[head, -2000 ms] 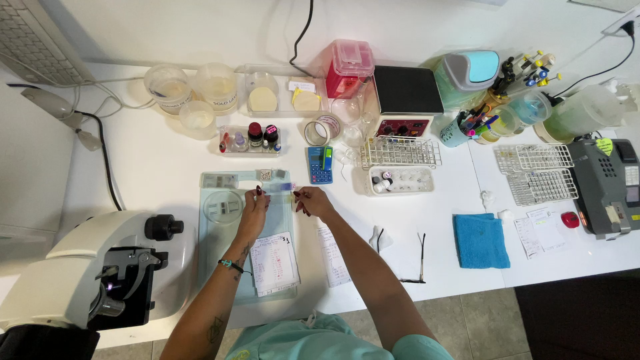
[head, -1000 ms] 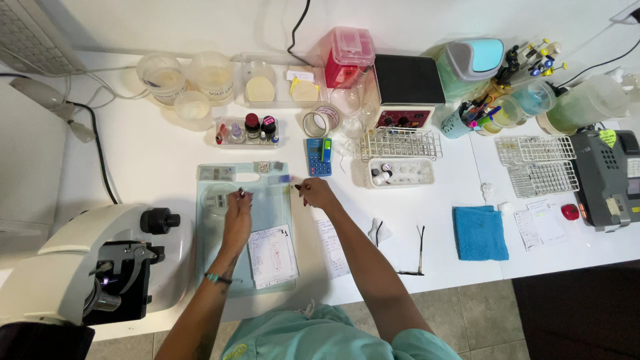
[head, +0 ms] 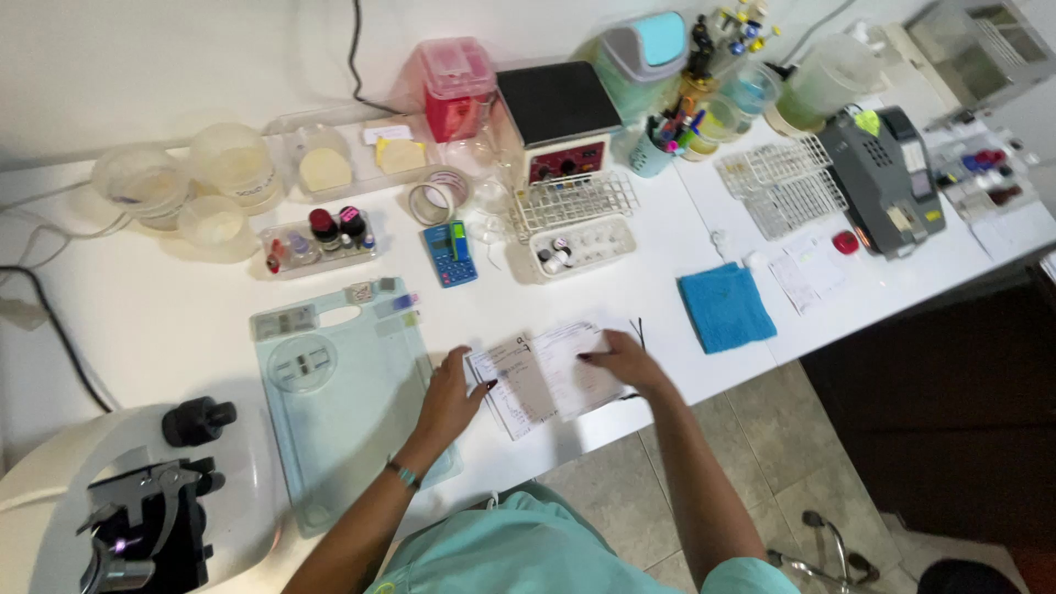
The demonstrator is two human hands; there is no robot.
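Observation:
Two stacks of handwritten paper sheets lie side by side near the table's front edge. My left hand (head: 455, 394) is at the left edge of the left sheets (head: 516, 388), thumb over them and fingers apart; whether it grips them I cannot tell. My right hand (head: 620, 360) is on the right sheets (head: 575, 371), thumb on top, the fingers' hold unclear. Left of them lies a translucent green tray (head: 363, 445) with a round dish (head: 302, 363) holding slides, and stained glass slides (head: 404, 303) at its upper right corner. Black eyeglasses (head: 638, 330) are partly hidden by my right hand.
A microscope (head: 157, 495) stands at the left front. Behind are a reagent bottle tray (head: 322, 256), a blue calculator (head: 450, 257), tape rolls (head: 437, 198), a centrifuge-like device (head: 561, 115), wire tube racks (head: 577, 202) and a red sharps container (head: 456, 91). A blue cloth (head: 728, 307) lies at right.
My hands have moved from the slides and tray to the paper sheets. The left sheets, earlier on the green tray, now lie beside the right ones. The view has shifted and tilted.

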